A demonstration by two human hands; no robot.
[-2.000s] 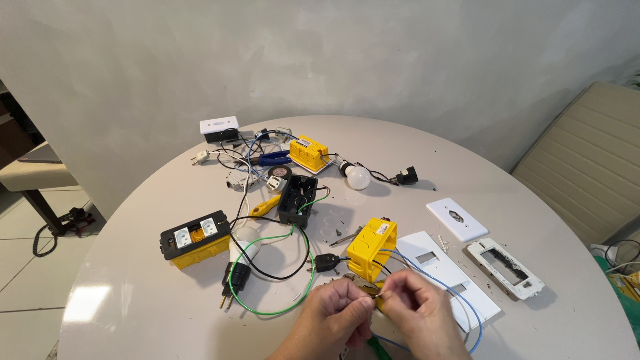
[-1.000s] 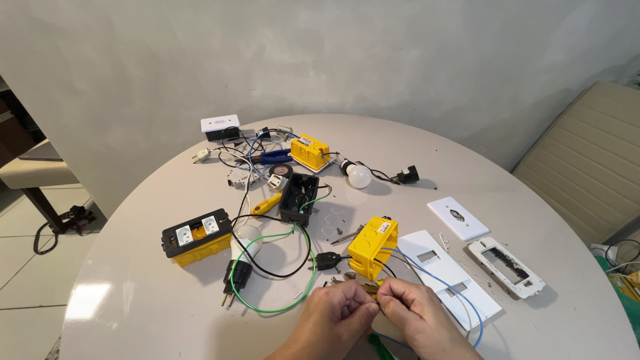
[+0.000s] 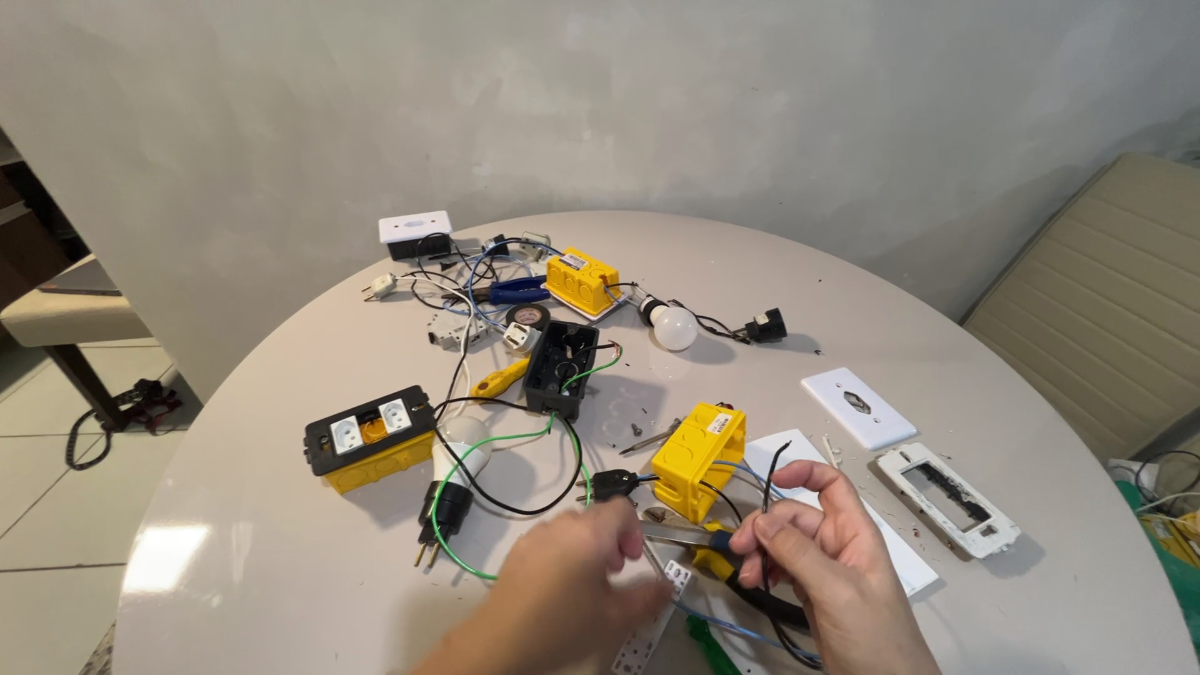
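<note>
My right hand [image 3: 816,553] pinches a black wire [image 3: 772,478] near its end, which points upward. My left hand [image 3: 581,581], blurred, is apart from it near a metal tool [image 3: 675,532]; whether it holds anything cannot be told. Just beyond the hands stands a yellow electrical box [image 3: 698,459] with black and blue wires through it and a black plug [image 3: 614,485] at its left. Yellow-and-black handles [image 3: 717,564] lie between the hands, partly hidden. A green-handled tool [image 3: 710,645] and a perforated white strip [image 3: 647,628] are at the near edge.
On the left are a yellow box with two white sockets [image 3: 372,431] and a bulb on a plug adapter [image 3: 459,469]. Beyond lie a black box [image 3: 561,370], blue-handled pliers [image 3: 517,290] and another bulb [image 3: 674,328]. At right are a white cover plate [image 3: 858,409] and a frame [image 3: 947,502].
My hands, together over the wire in the earlier frames, have moved apart. The black wire's end now stands up from my right hand, and the metal tool between the hands shows.
</note>
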